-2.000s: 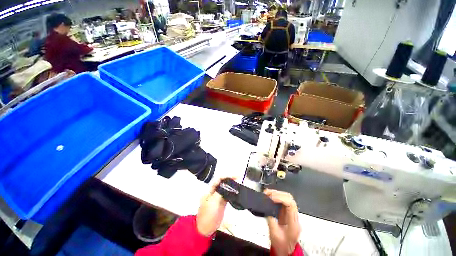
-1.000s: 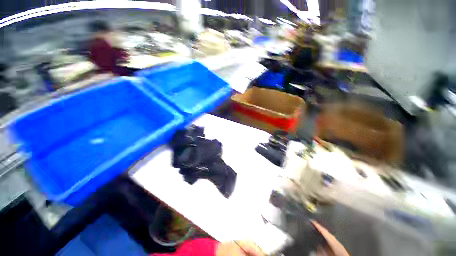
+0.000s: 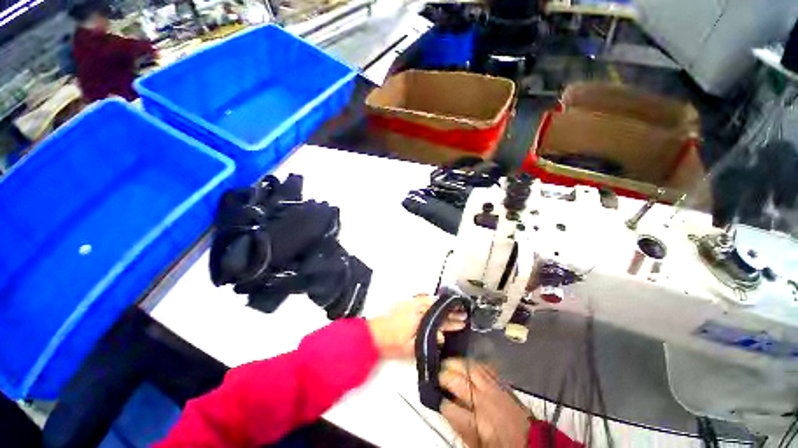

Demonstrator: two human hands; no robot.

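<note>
A black fabric band [image 3: 427, 350] with a pale line along it is held in a curved loop at the needle end of the white sewing machine [image 3: 604, 289]. My left hand [image 3: 404, 325] holds it from the left, its fingertips partly behind the band. My right hand [image 3: 486, 404] grips its lower end, near the front edge of the grey bed plate [image 3: 569, 354]. The presser foot is hidden by the machine head and the band. A heap of black bands [image 3: 289, 245] lies on the white table [image 3: 385, 206] to the left.
More black bands [image 3: 442, 199] lie behind the needle end. Two blue bins [image 3: 114, 236] stand at the left. Two brown cartons with red bands [image 3: 442, 101] stand behind the table. A person in dark red [image 3: 105, 57] is at the upper left. Dark blurred strands cross the lower right.
The band has moved from in front of the machine to its needle end and is now turned upright in a loop. Both hands moved with it. The view has tilted down.
</note>
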